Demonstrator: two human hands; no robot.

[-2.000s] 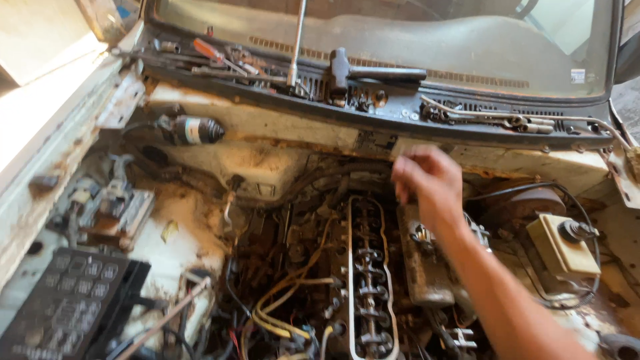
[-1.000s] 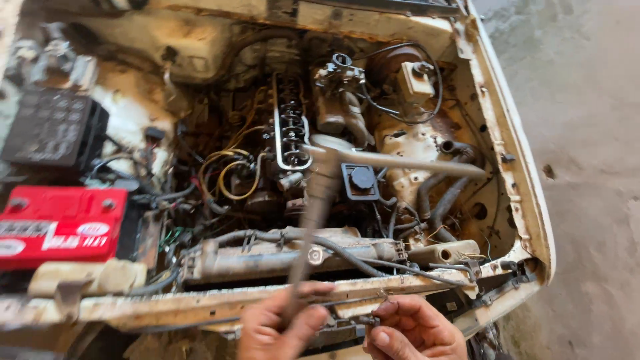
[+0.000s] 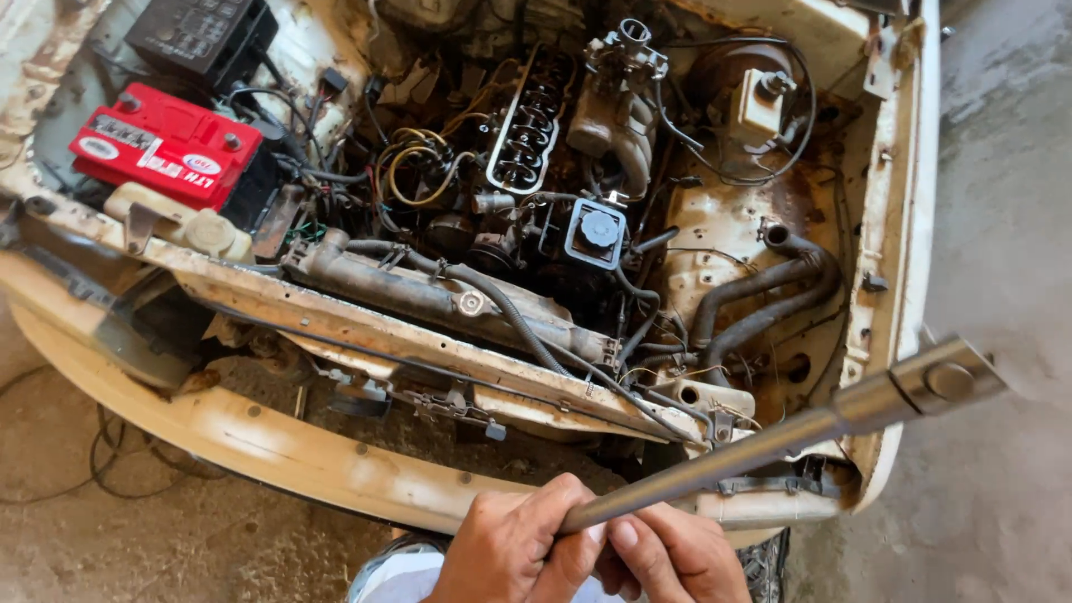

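A long steel socket-wrench bar [image 3: 720, 469] with a jointed, socket-like head slants up to the right over the front corner of the car. My left hand [image 3: 523, 540] is closed around its lower end. My right hand [image 3: 670, 553] is right beside it, fingers curled and touching near the bar's end; whether they hold something small is hidden. Beyond the hands lies the open engine bay, with the bare valve train in the cylinder head [image 3: 529, 126], the intake manifold [image 3: 615, 126] and a power steering fluid reservoir [image 3: 596, 233].
A red car battery [image 3: 167, 146] and a black fuse box [image 3: 201, 38] are at the left. The radiator [image 3: 402, 285] runs behind the front crossmember [image 3: 377, 343]. The bumper [image 3: 335, 444] curves across nearer me. Black hoses [image 3: 762, 289] bend at the right, beside the fender edge [image 3: 900, 209].
Two seconds ago one hand reached over the engine near the windshield. Both hands are now low at the front, and the bar has swung toward the right. The view has moved back.
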